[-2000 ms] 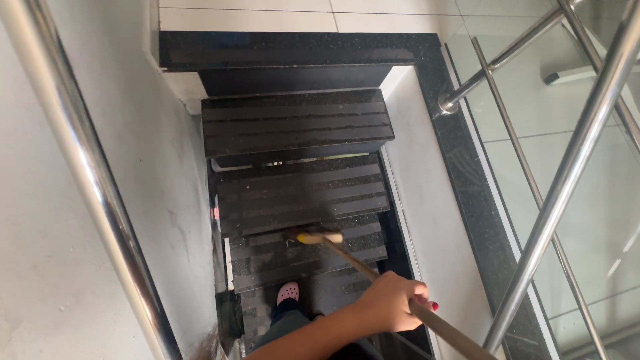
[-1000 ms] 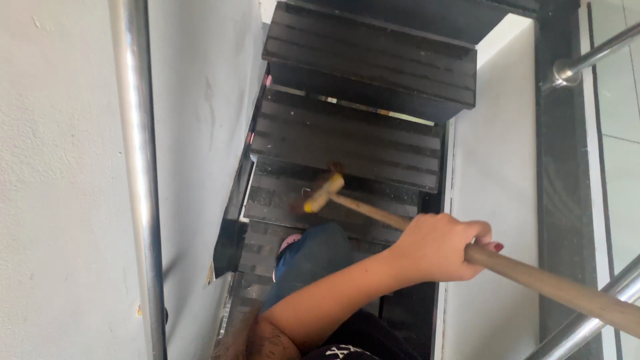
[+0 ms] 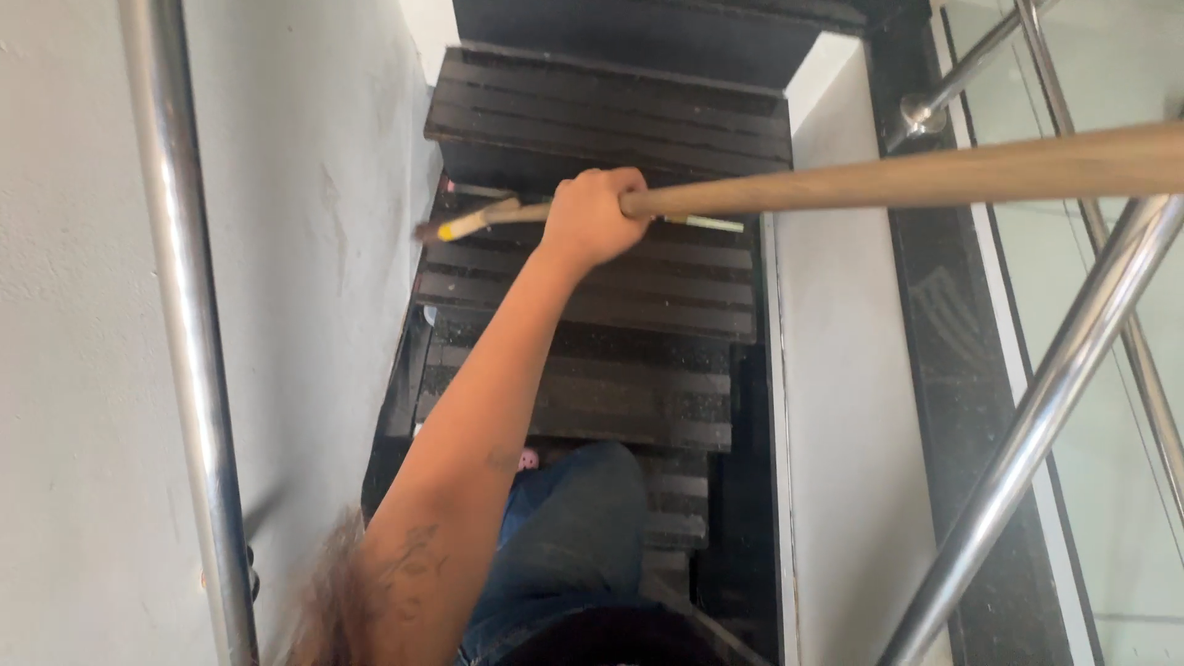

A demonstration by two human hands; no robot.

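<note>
My left hand (image 3: 597, 215), with its arm reaching up from the bottom left, is closed around the wooden handle (image 3: 832, 185) of a broom. From the fist the handle runs to the right edge of the view. Left of the hand, the broom's pale and yellow head (image 3: 470, 222) is beside the grey wall, over the left end of a dark stair tread (image 3: 592, 264); its dark bristles are blurred, and whether they touch is unclear. My right hand is not in view.
A metal handrail (image 3: 176, 277) runs along the left wall (image 3: 305, 185). More metal railing (image 3: 1036, 416) stands at the right by a dark stone edge (image 3: 962, 370). Striped dark steps with open gaps lie between; a bent knee in jeans (image 3: 583, 536) is below.
The broom head has moved left, from the middle of the steps to beside the left wall. My left hand, still on the handle, has moved up and left.
</note>
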